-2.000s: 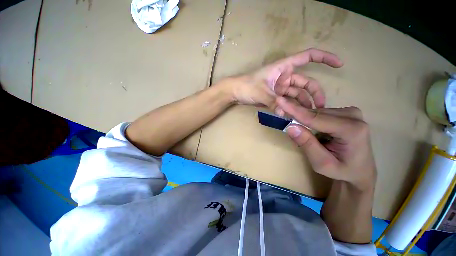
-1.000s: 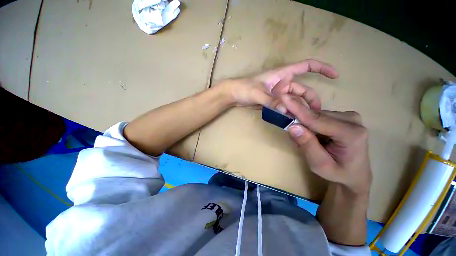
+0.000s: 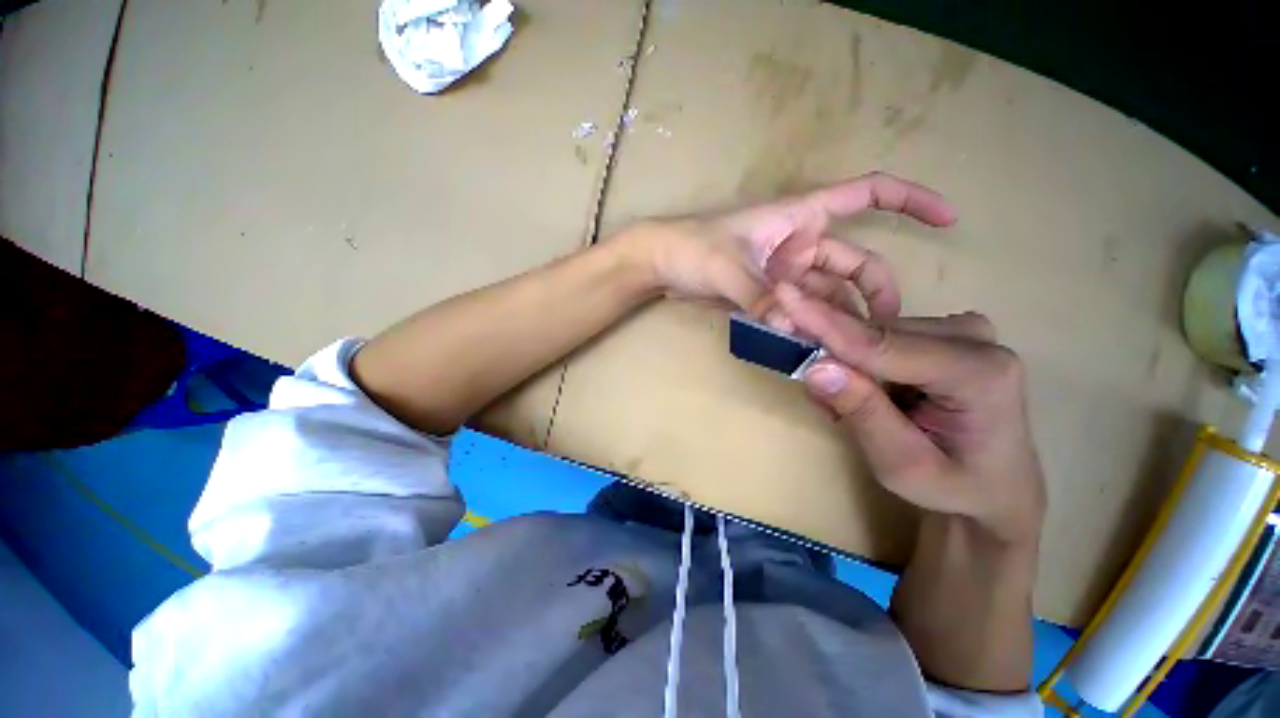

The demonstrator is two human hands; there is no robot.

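Observation:
A small blade or scraper (image 3: pixel 769 347) with a flat dark blue-black end is pinched between the thumb and forefinger of my right hand (image 3: pixel 941 393). Its dark end points left, and its pale handle is mostly hidden by the fingers. My left hand (image 3: pixel 800 253) is just behind it, palm partly up, forefinger stretched out to the right and the other fingers curled. The left thumb is at the blade's upper edge, near the right fingertips; whether it touches the blade I cannot tell.
Stained brown cardboard (image 3: pixel 351 197) covers the bench. A white crumpled tissue (image 3: pixel 442 39) lies at the upper left. At the right are a pale yellow-green tape roll (image 3: pixel 1210 306) with white tissue (image 3: pixel 1259 302) and a yellow-framed caulking gun (image 3: pixel 1172 575) with a white cartridge. A dark strip lies beyond.
The blade has shifted and tilted slightly in my right fingers. Both hands have moved only a little, and the right hand keeps its hold. The bench things stay in place.

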